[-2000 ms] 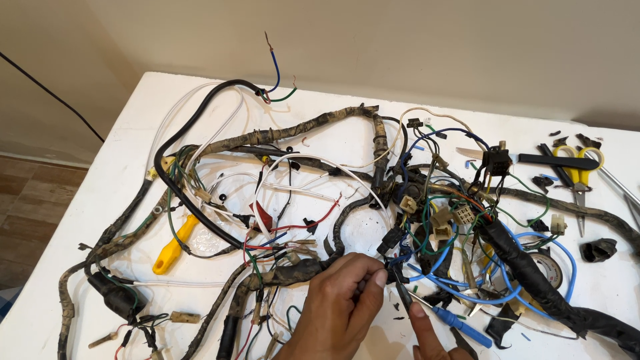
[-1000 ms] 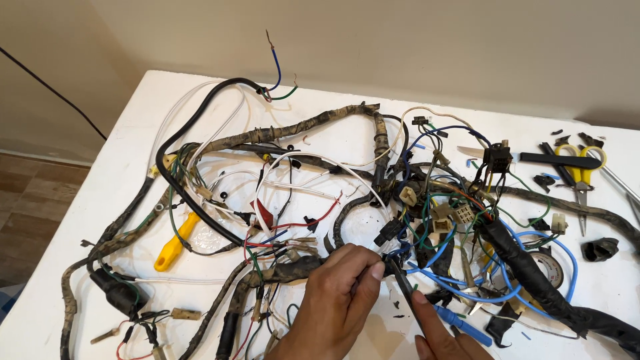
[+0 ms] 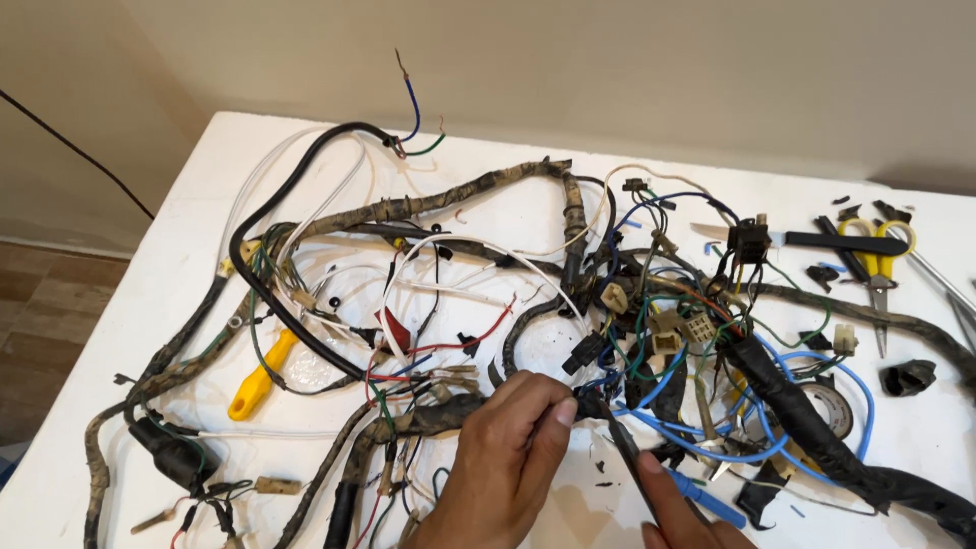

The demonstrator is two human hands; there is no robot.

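Observation:
A taped wiring harness (image 3: pixel 438 415) lies across a white table, and my left hand (image 3: pixel 507 457) is closed on its dark wrapped part near the lower middle. In my right hand (image 3: pixel 675 503) is a slim dark metal blade (image 3: pixel 629 450), its tip against the harness just right of my left fingers. A black connector (image 3: pixel 585 352) sits right above my left hand. Pale multi-pin connectors (image 3: pixel 699 328) and green and blue wires lie above the blade. Which tool the blade belongs to is not clear, as my right hand hides its lower end.
At the right lie a black-handled knife (image 3: pixel 846 243), yellow-handled scissors (image 3: pixel 881 263) and a roll of tape (image 3: pixel 835 408). A yellow handle (image 3: pixel 261 375) lies at the left. Thick black-wrapped cable (image 3: pixel 808 435) runs to the lower right. Small black scraps (image 3: pixel 907 377) are scattered about.
My right hand has moved lower and to the right, and the blade shows more of its length. My left hand stays closed at nearly the same part of the harness.

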